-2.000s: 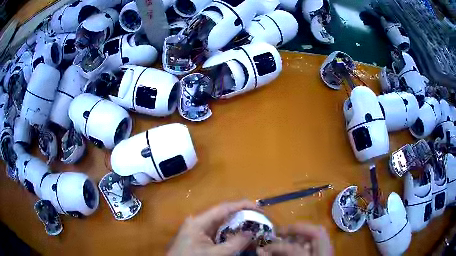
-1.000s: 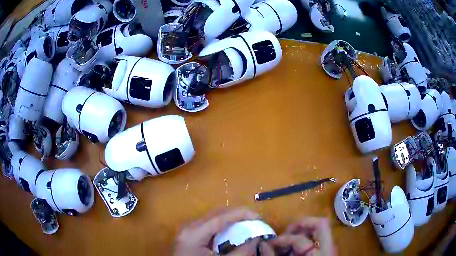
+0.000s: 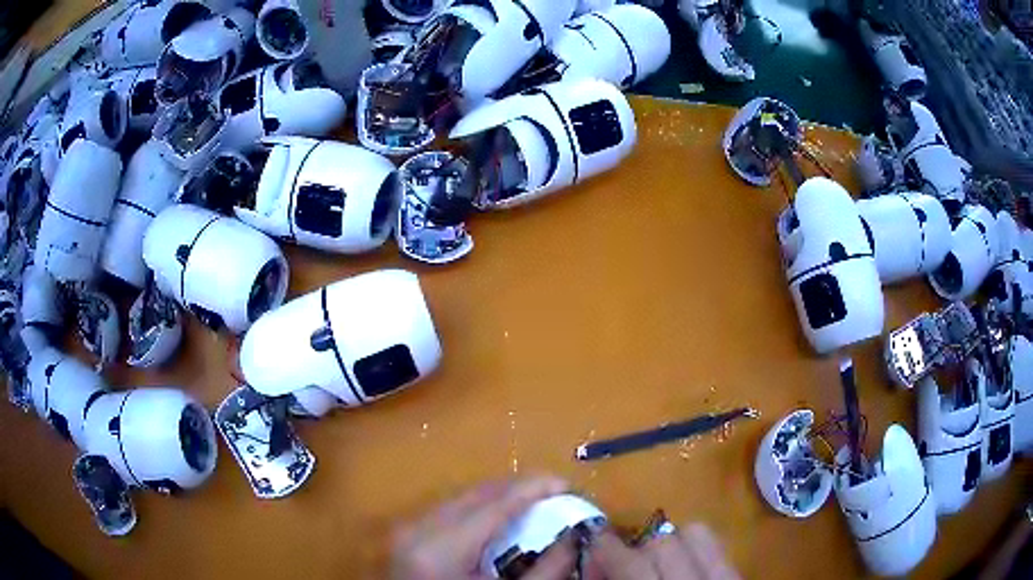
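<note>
A white rounded shell (image 3: 546,528) with dark parts inside is at the bottom middle, cut off by the lower edge. My left hand (image 3: 453,530) holds it from the left side, blurred. My right hand (image 3: 657,555) is at the shell's right side, its fingertips pinching something small and dark at the opening; I cannot tell exactly what. Dark tweezers (image 3: 663,435) lie on the tabletop just above and right of my hands, touched by neither hand.
White camera housings (image 3: 380,338) pile up at left and back. More housings (image 3: 833,266) and open shells (image 3: 793,462) with wires stand at right. The orange-brown tabletop (image 3: 600,306) meets a dark green mat (image 3: 782,68) at the back. Pale specks lie near the tweezers.
The shell has tilted between my hands, its inside now less visible than two seconds ago. My right fingers have shifted at its opening. The tweezers stay on the table.
</note>
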